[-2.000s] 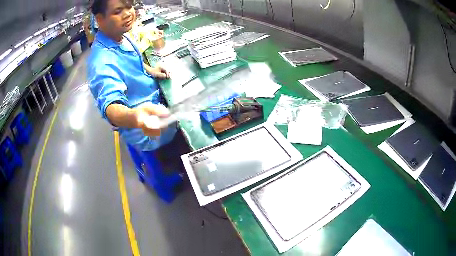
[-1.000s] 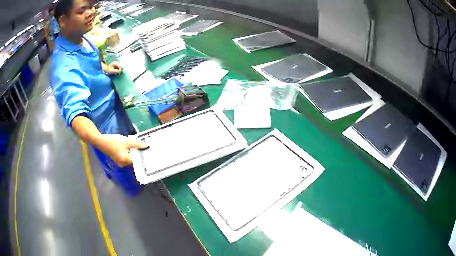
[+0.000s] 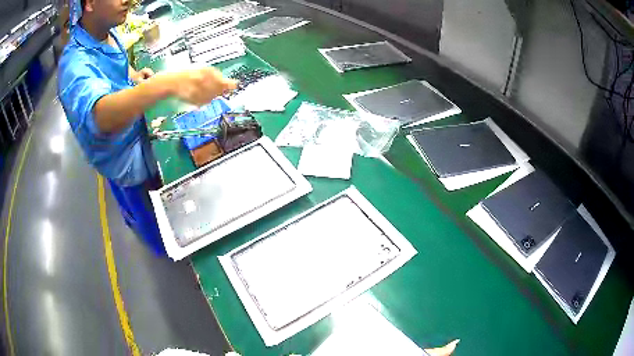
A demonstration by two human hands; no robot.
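A tablet frame with a dark outline and pale centre (image 3: 316, 261) lies on a white sheet nearest in front of me. A second framed unit, greyer inside, (image 3: 229, 195) lies on its own white sheet to its left. A bright white sheet (image 3: 368, 330) is cut off by the bottom edge. Bare fingertips of my right hand (image 3: 443, 348) show at the bottom edge beside that sheet. A white patch that looks like my gloved left hand (image 3: 179, 352) shows at the bottom left, almost wholly cut off. What either hand holds is hidden.
Several grey tablet back covers (image 3: 464, 147) lie on white sheets along the right. A clear plastic bag (image 3: 379, 132), white pad (image 3: 328, 154) and brown tray (image 3: 206, 153) lie beyond the frames. A person in blue (image 3: 104, 76) sits at left, an arm stretched over the bench.
The other person's hand has left the left framed unit and moved up and away over the bench. My fingertips and the white patch have appeared at the bottom edge. The view has shifted slightly.
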